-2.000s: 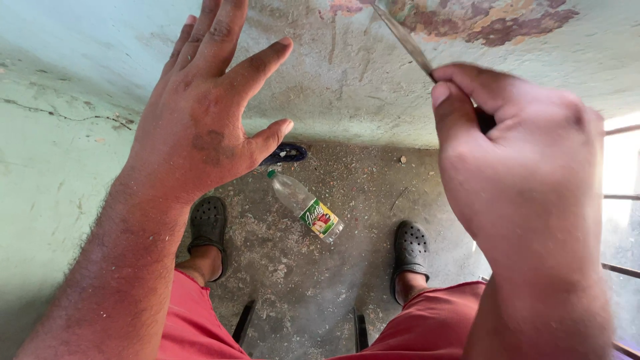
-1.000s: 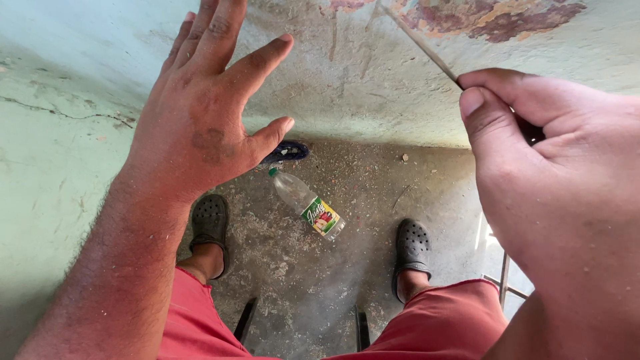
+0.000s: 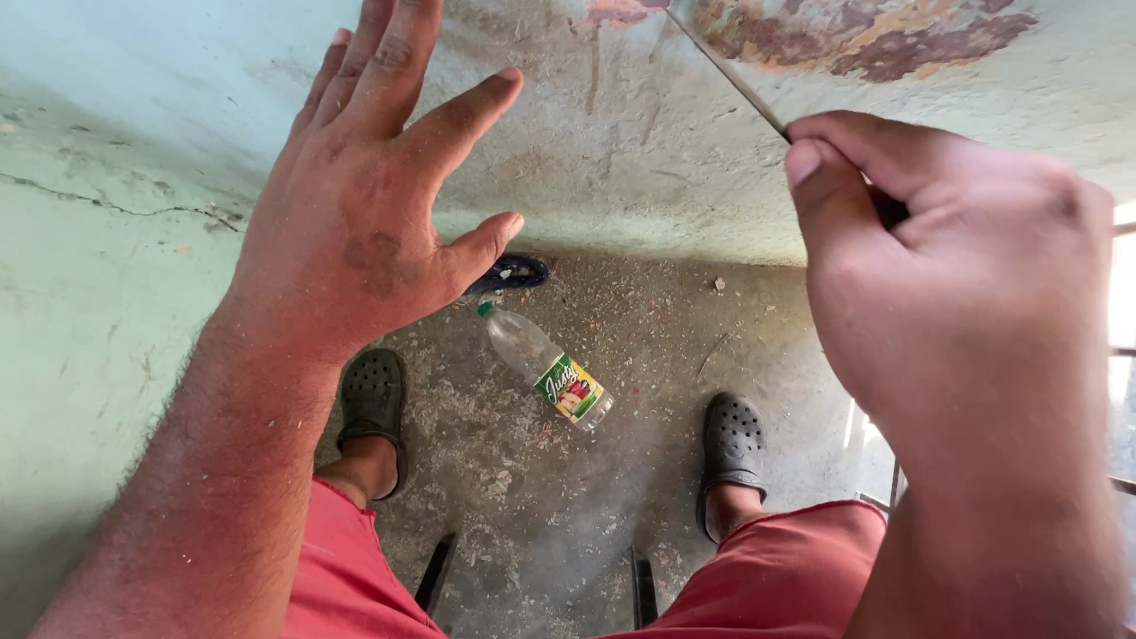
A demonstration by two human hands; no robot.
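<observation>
My right hand [image 3: 958,257] grips a thin metal blade [image 3: 732,75], which looks like a knife or scraper; its dark handle is mostly hidden in my fist. The blade's tip meets the painted wall [image 3: 710,177] at the top, beside a patch of peeled paint [image 3: 941,40] showing reddish brown and orange. To the left, my left hand [image 3: 390,195] is spread with its fingers apart, holding nothing, and is against or just in front of the wall. Fine pale specks dot its skin and forearm.
A clear plastic bottle [image 3: 524,346] with a green cap lies on the concrete floor [image 3: 657,453] among paint flakes. Near the wall's foot is a dark blue object [image 3: 524,272]. My feet wear dark clogs [image 3: 735,435]. Two black legs, perhaps of a seat, stand below; metal bars show at right.
My right hand shifted right between the first two frames, and the blade moved with it. Since then it has come slightly back left. My left hand stays in place.
</observation>
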